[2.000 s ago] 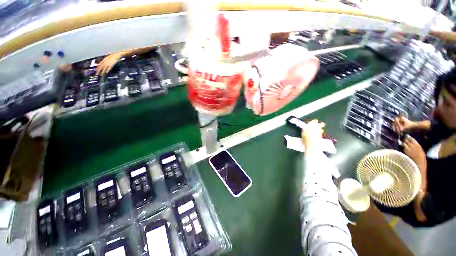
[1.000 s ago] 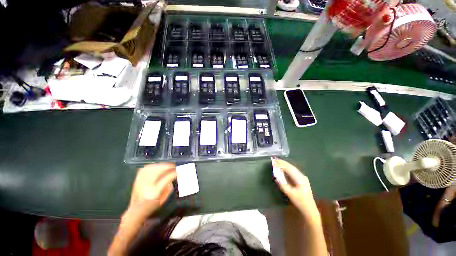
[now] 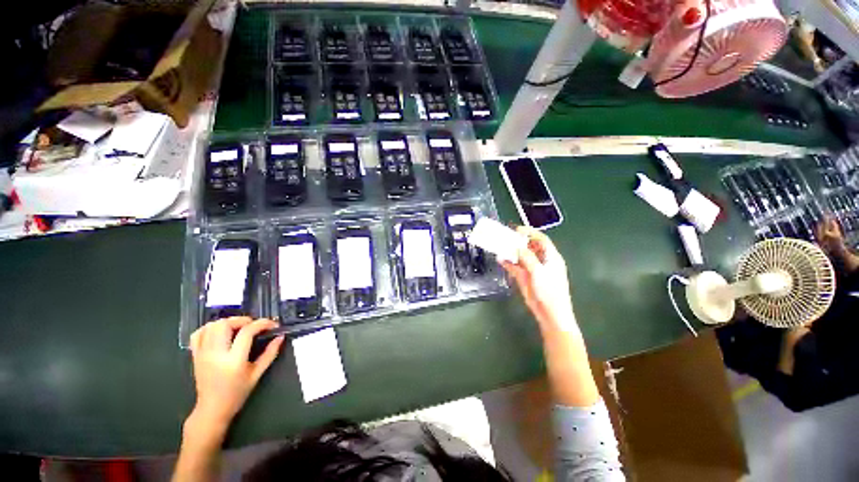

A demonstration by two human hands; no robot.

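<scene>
A clear blister tray (image 3: 193, 282) holds black keypad phones in two rows. Four phones in its near row carry white rectangles; the rightmost near phone (image 3: 461, 252) shows its keypad. My right hand (image 3: 543, 273) holds a white piece (image 3: 497, 239) by its edge, over the right side of that phone. My left hand (image 3: 229, 362) is at the tray's near left edge, fingers bent; whether it grips the rim is unclear. Another white piece (image 3: 319, 364) lies on the bench just right of my left hand.
A second phone tray (image 3: 377, 71) lies behind. A smartphone (image 3: 531, 192) is by the post (image 3: 542, 85). Several loose pieces (image 3: 690, 244) lie near a cream fan (image 3: 772, 282). A pink fan (image 3: 721, 47) hangs above. A cardboard box (image 3: 155, 80) is back left. Another person's hand (image 3: 832, 237) is far right.
My right hand has moved up to the near row's right end with a white piece. My left hand has moved to the tray's edge. The view has shifted, moving the scene.
</scene>
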